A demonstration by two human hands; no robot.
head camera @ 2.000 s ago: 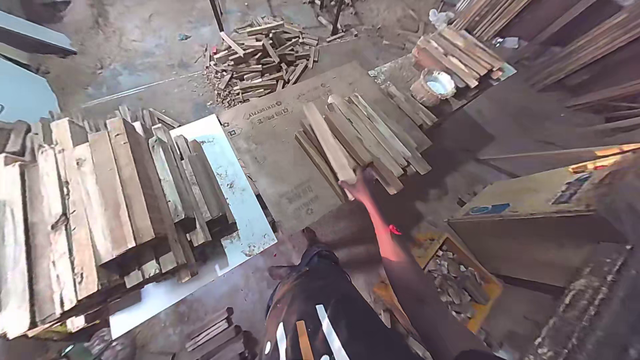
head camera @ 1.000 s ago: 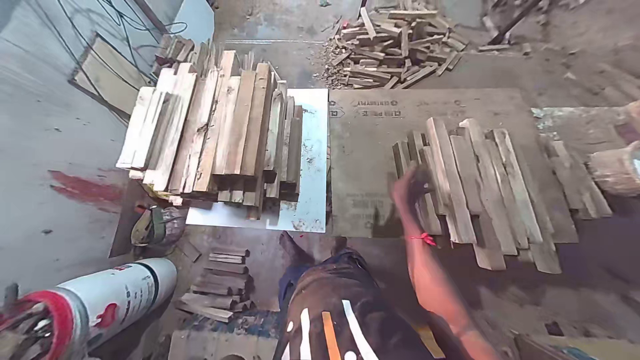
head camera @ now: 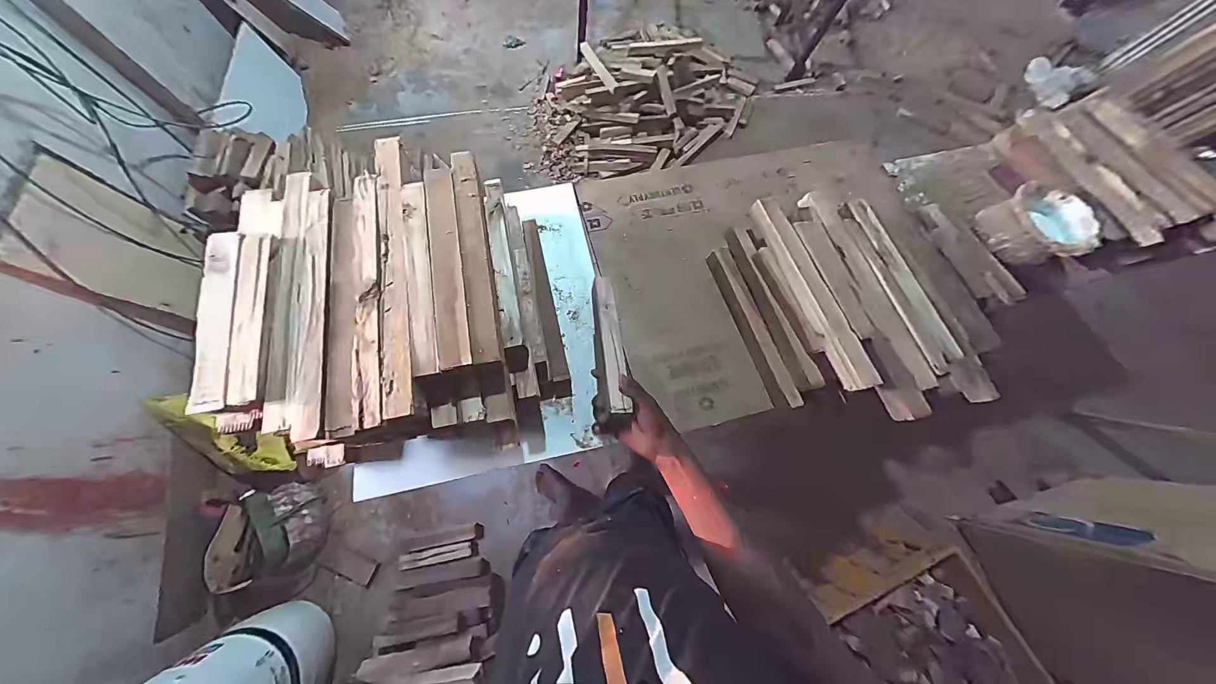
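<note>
My right hand [head camera: 643,425] grips the near end of a short wooden batten [head camera: 611,347], which points away from me over the seam between the white sheet [head camera: 567,313] and the brown plywood sheet [head camera: 655,256]. A dark shape at the batten's near left end may be fingers of my left hand, but I cannot tell. Left of the batten stands a tall stack of wooden battens [head camera: 366,313]. To its right, several battens [head camera: 845,294] lie side by side across the plywood, slanting.
A heap of short wood offcuts [head camera: 646,104] lies beyond the sheets. At right are a tub with pale contents [head camera: 1054,223] and more planks [head camera: 1130,171]. Nearer me are small wood pieces [head camera: 437,598], a white cylinder [head camera: 256,651] and a crate of scraps [head camera: 931,627].
My right hand was at the battens on the plywood one second ago; it is now farther left, near the white sheet, with a batten in it. The view has swung noticeably.
</note>
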